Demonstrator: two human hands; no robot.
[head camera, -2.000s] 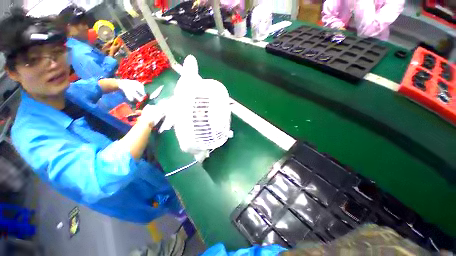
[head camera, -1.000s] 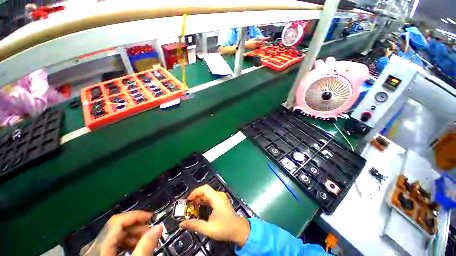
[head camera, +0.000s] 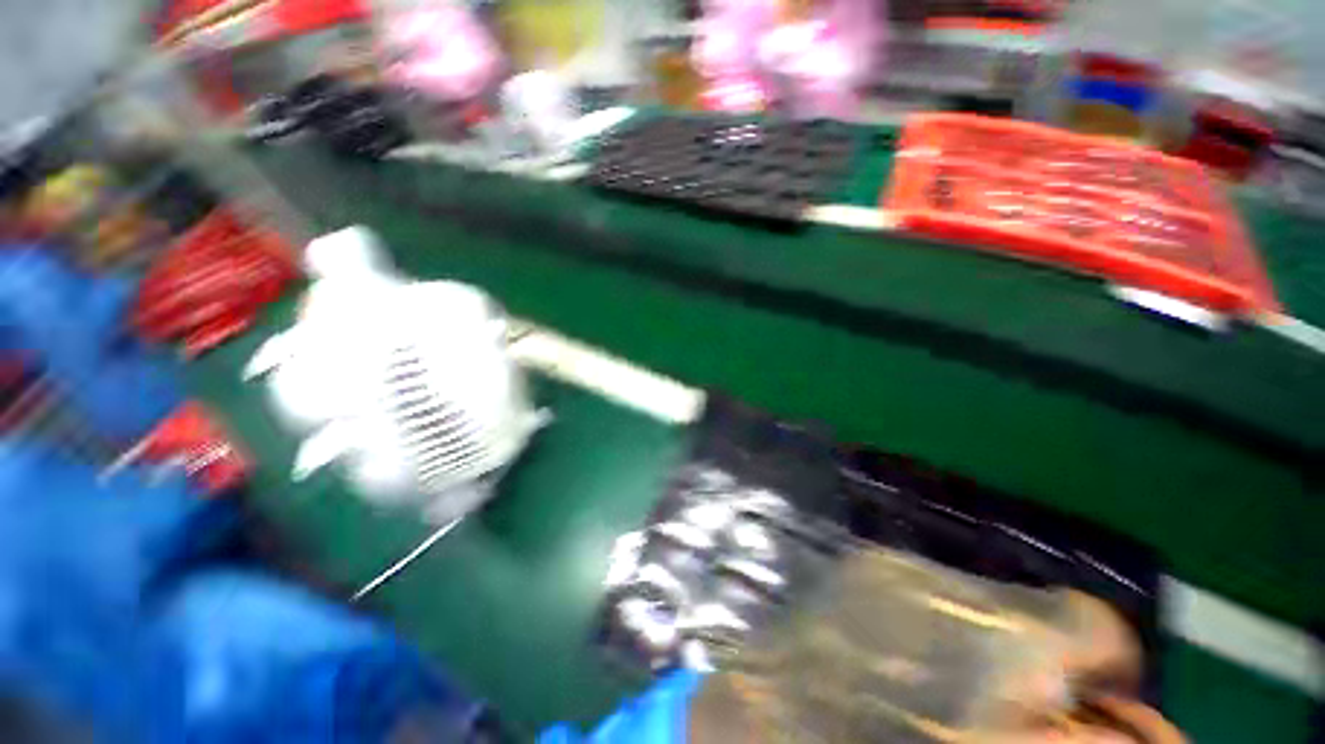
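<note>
The frame is strongly blurred. A black blister tray (head camera: 727, 552) with shiny pockets lies in front, at the bottom centre. My left hand (head camera: 930, 647) appears as a large blurred shape over the tray's near part, with a blue sleeve at its left. Its fingers are at the lower right, cut by the bottom edge. Whether they hold anything cannot be told. My right hand cannot be made out.
A white fan (head camera: 414, 385) stands on the green bench, left of the tray. Across the belt are a dark tray (head camera: 719, 163) and an orange-red parts tray (head camera: 1075, 204). Red parts (head camera: 218, 276) and a blue-clothed person (head camera: 189, 581) are at left. Pink-clothed people are at the back.
The view has swung left: the white fan now shows, while the pink fan, right parts tray and machine are out of view. The small orange-yellow piece and my right hand no longer show.
</note>
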